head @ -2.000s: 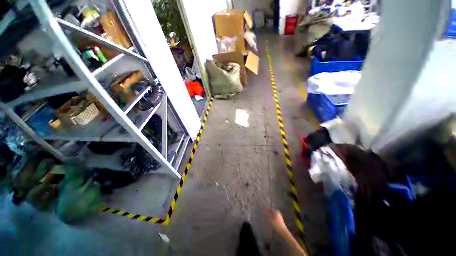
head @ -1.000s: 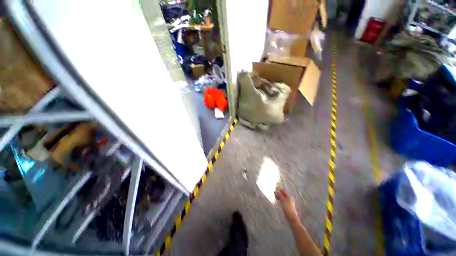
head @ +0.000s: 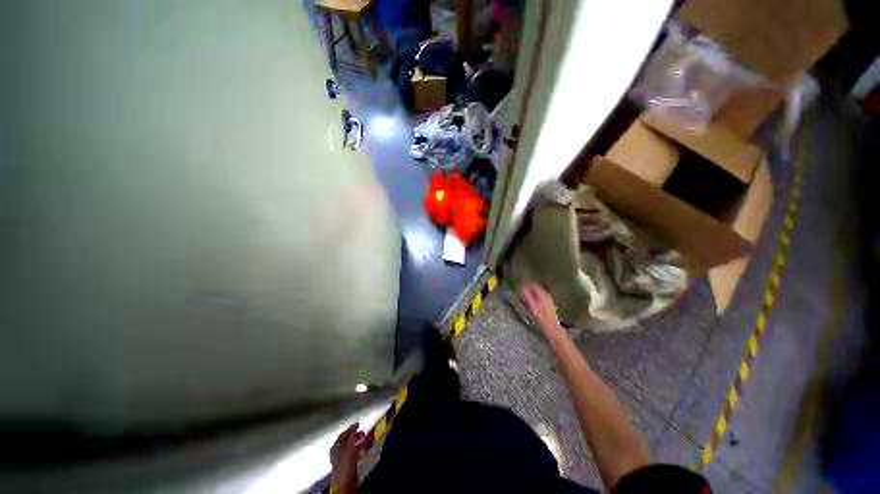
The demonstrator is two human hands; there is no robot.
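Observation:
My right hand [head: 538, 301] is small and slightly blurred, in front of the left side of a grey-beige sack [head: 555, 256]. I see nothing in it; its fingers look loosely extended. I cannot tell whether it touches the sack. My left hand [head: 347, 452] is low at the left by the pale wall edge, small and blurred, with its grip unclear. The open sack holds pale, crumpled material. An open cardboard box [head: 675, 217] stands beside it.
A doorway with a grey-blue floor [head: 417, 198] lies ahead, with a red-orange bundle [head: 455, 205] and crumpled plastic bags [head: 446, 137] inside. A large pale panel [head: 193, 222] fills the left. Yellow-black tape [head: 475, 307] marks the threshold; another strip [head: 762, 323] runs at the right.
The view has moved forward and turned towards the doorway. The sack and box are nearer, the shelves and blue bin have mostly left view, and my left hand has come into view.

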